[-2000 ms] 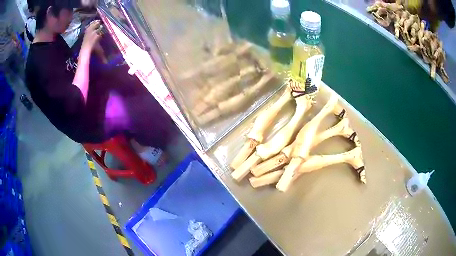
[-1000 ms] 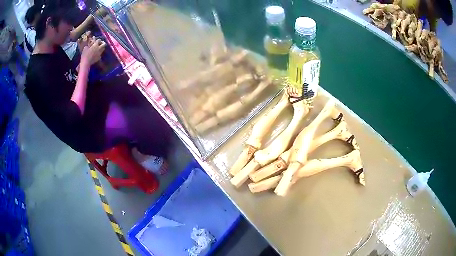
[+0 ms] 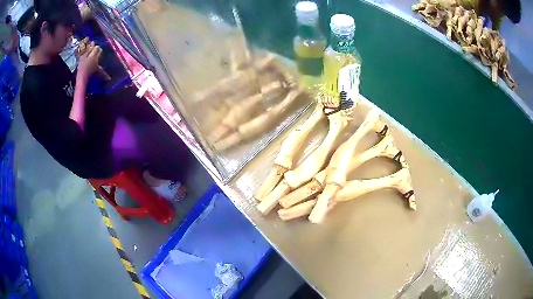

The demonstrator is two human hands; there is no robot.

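Observation:
Neither of my hands is in view. Several tan limb pieces (image 3: 310, 163) lie in a loose, partly overlapping pile on the tan table (image 3: 350, 251). Their cut, narrow ends point toward the table's near left edge. Their toed ends, with dark lines across them, point toward the conveyor side. A clear bottle with yellow-green liquid and a white cap (image 3: 341, 64) stands behind the pile, touching or close to the toed ends. A small white squeeze bottle (image 3: 481, 207) with a pointed nozzle is at the far table edge.
A clear plastic divider (image 3: 257, 155) stands at the table's left, showing blurred limb shapes. A green surface (image 3: 432, 117) curves behind the table, with a tan pile (image 3: 467, 35) beyond. A blue crate (image 3: 204, 251) is below left. A person (image 3: 52, 111) sits on a red stool (image 3: 137, 195).
The view has shifted slightly, so the table things sit a little further left in the picture. A dark wet patch now shows at the bottom edge. The seated person's hands have moved slightly.

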